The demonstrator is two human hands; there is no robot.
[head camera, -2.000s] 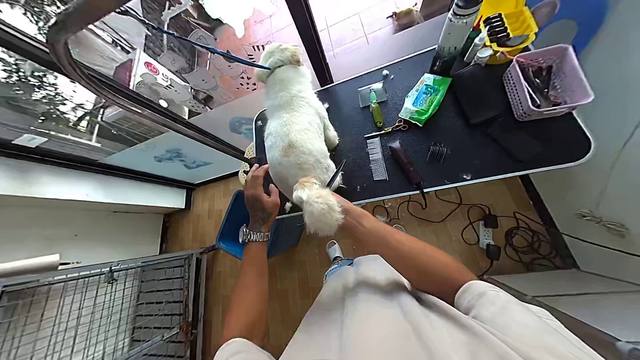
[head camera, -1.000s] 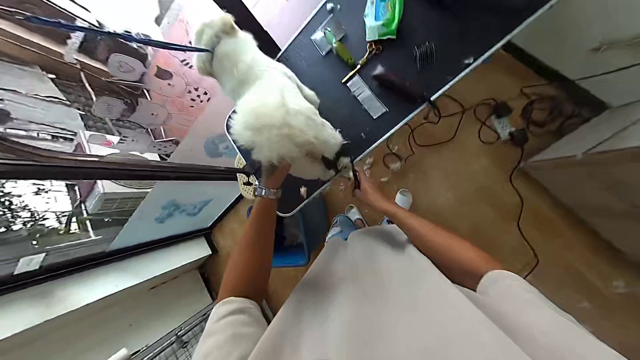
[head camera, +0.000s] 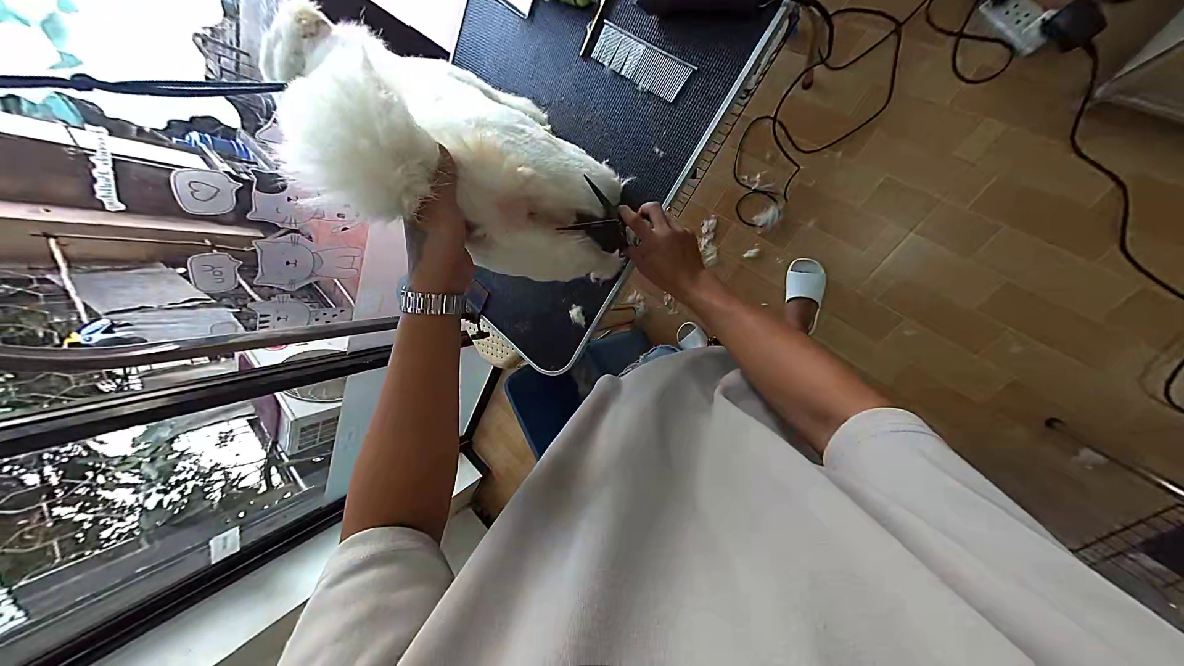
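A white fluffy dog [head camera: 499, 157] is on the black grooming table [head camera: 546, 324], with a dark leash [head camera: 176, 87] running left from its neck area. My left hand [head camera: 442, 236], with a metal watch on the wrist, grips the fur between the fluffy part at the left and the trimmed body; its fingers are partly hidden. In my right hand [head camera: 661, 242] are scissors [head camera: 599, 220], their blades spread against the dog's fur near the table edge. Beyond the dog, a metal comb [head camera: 642, 61] lies on the table.
Black cables [head camera: 786, 139] and a power strip [head camera: 1016, 22] lie on the tiled floor at the right, among tufts of fur. A blue bin [head camera: 541, 407] stands beneath the table corner. The window rail [head camera: 203, 350] runs along the left. A white slipper [head camera: 805, 279] is on a foot.
The view has swung and come closer to the dog. My left hand has moved from the dog's rear to farther up its body. The scissors' blades, spread against the fur, now show plainly.
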